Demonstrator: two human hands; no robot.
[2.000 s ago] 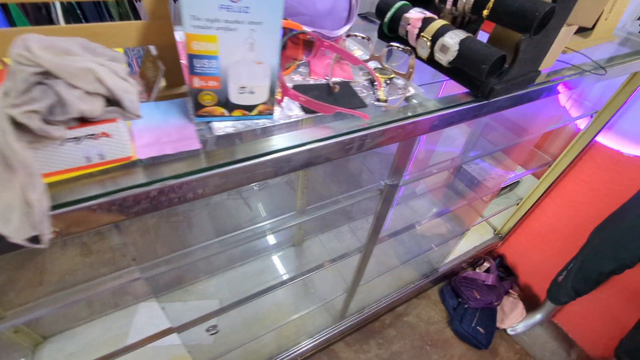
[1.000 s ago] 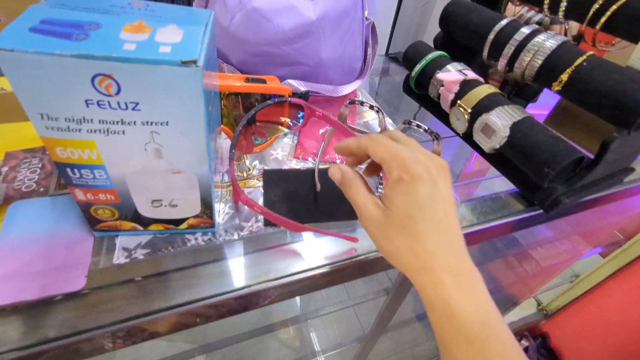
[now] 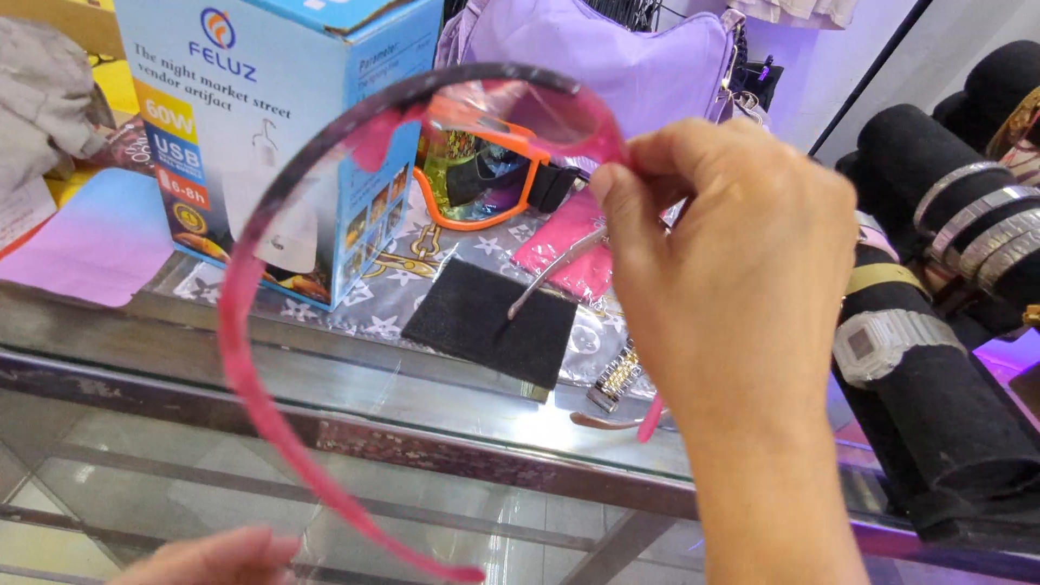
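Observation:
Raised over the glass counter, my right hand (image 3: 723, 244) pinches a pair of pink and black wraparound glasses (image 3: 240, 325) between thumb and fingers. One curved arm of the glasses sweeps down to the left, and its pink tip hangs in front of the counter's edge. My left hand (image 3: 215, 561) shows only in part at the bottom edge, blurred, below the glasses and touching nothing visible. Behind the glasses lie orange-framed goggles (image 3: 479, 175), a black cloth square (image 3: 496, 321), a pink packet (image 3: 569, 244) and a metal watch band (image 3: 615, 375).
A blue lamp box (image 3: 244, 154) stands at the left beside a grey cloth (image 3: 49, 97). A purple bag (image 3: 601, 77) sits at the back. Black display rolls with watches (image 3: 886, 345) and bracelets stand at the right. The metal-edged glass counter (image 3: 504, 467) runs across the view.
A second ago the pink glasses lay on the counter with my right hand beside them; now that hand holds them up. My left hand has come into view at the bottom.

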